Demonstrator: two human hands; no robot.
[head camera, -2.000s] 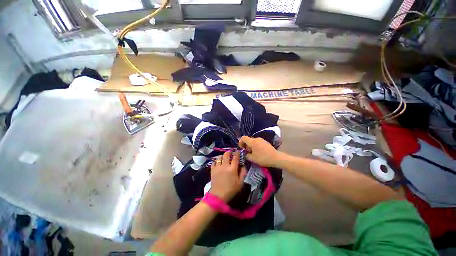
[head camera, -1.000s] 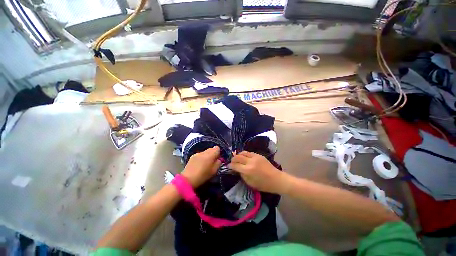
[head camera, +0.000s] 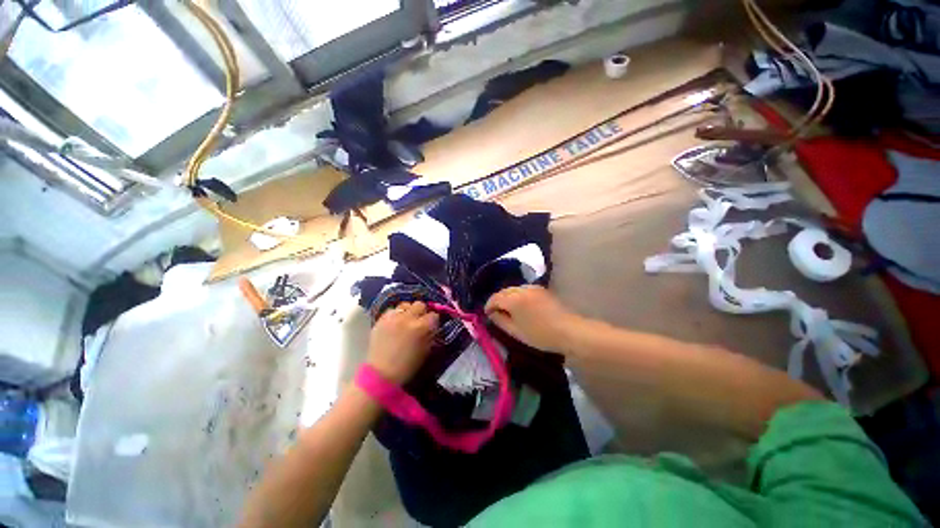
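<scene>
A bundle of dark cut pieces with white and striped parts stands gathered in front of me, cinched at its middle. A bright pink fabric strip runs around the gather and hangs in a loop over the near side. My left hand is at the left of the gather, fingers closed on the strip's end by the tie. My right hand is just to the right of the tie, fingers curled; whether it grips the strip is hard to tell.
White tape strips and a tape roll lie right. Irons rest left and right. Dark scraps lie by the window, with a small roll. Grey panels lie on red cloth.
The view has tilted. My hands have moved apart from the tie, and a pink length now shows between them at the gather.
</scene>
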